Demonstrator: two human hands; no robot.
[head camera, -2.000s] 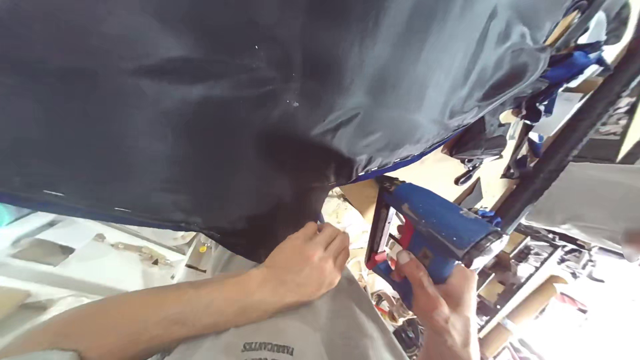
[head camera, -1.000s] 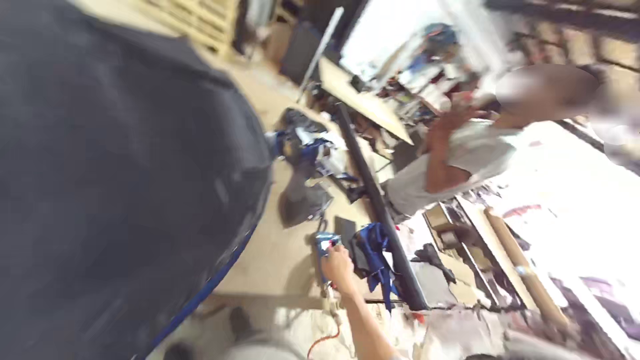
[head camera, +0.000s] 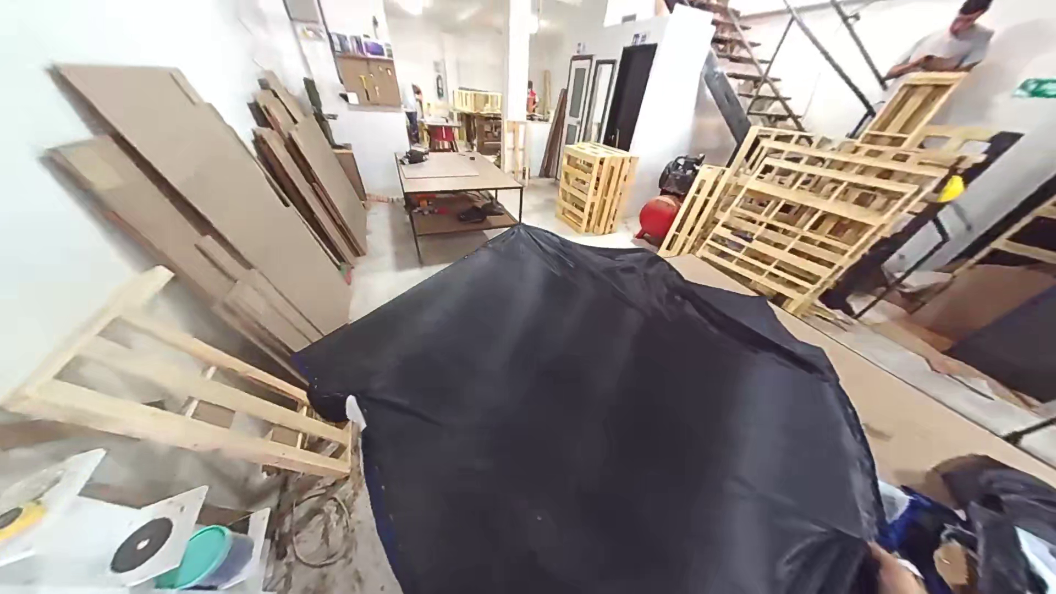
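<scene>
A large piece of black fabric (head camera: 594, 396) with a blue, stapled edge fills the middle and lower part of the view. My right hand (head camera: 895, 571) shows only in part at the bottom right, against the fabric's edge; whether its fingers grip the cloth cannot be told. My left hand is out of view. The blue staple gun seen earlier does not show now. Blue and dark cloth scraps (head camera: 990, 511) lie beside the right hand.
Wooden frames (head camera: 190, 396) stand at left, before leaning boards (head camera: 206, 198). Pallet-like frames (head camera: 808, 206) and a red tank (head camera: 660, 216) are at right. A low table (head camera: 459, 175) stands behind the fabric. A person (head camera: 949, 49) is at the upper right.
The view has swung up and across the room. My right hand has let go of the blue staple gun, which it held on the tabletop a second ago.
</scene>
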